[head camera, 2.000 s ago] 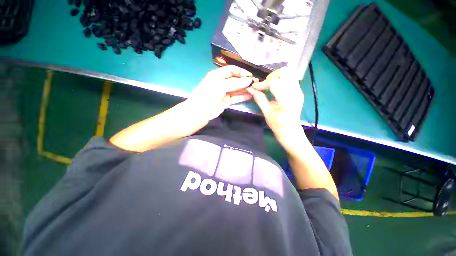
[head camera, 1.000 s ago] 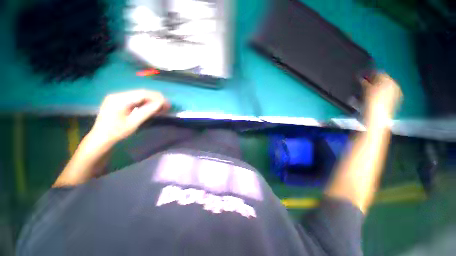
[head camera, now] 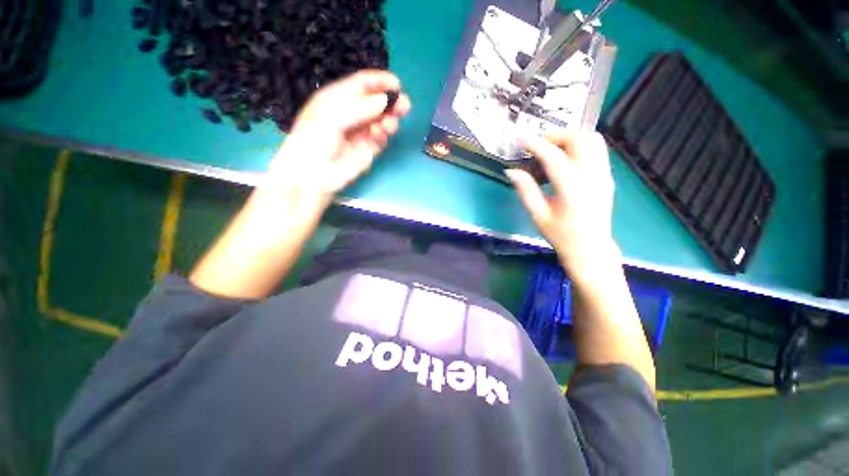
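Note:
My left hand [head camera: 340, 130] is beside the loose parts pile [head camera: 270, 46] and holds a small black plastic part [head camera: 391, 99] between its fingertips. My right hand [head camera: 572, 191] is at the near right edge of the benchtop fixture [head camera: 498, 84], with thumb and fingers apart. Whether a tiny piece is between its fingers cannot be told. The fixture is a dark box with a silver-white top plate with radiating slots, a metal arm [head camera: 559, 46] over it and a faint orange switch [head camera: 439, 148] on the near side.
A black ribbed parts tray [head camera: 698, 158] lies right of the fixture on the teal mat. Another black tray [head camera: 23, 46] is at the far left. A blue crate [head camera: 663, 321] and a black stool [head camera: 791, 353] are on the floor beyond the bench's pale edge.
My right hand has moved left from the ribbed tray to the fixture. My left hand has moved up to the pile's near right side and now holds a black part. The view has shifted and is sharper.

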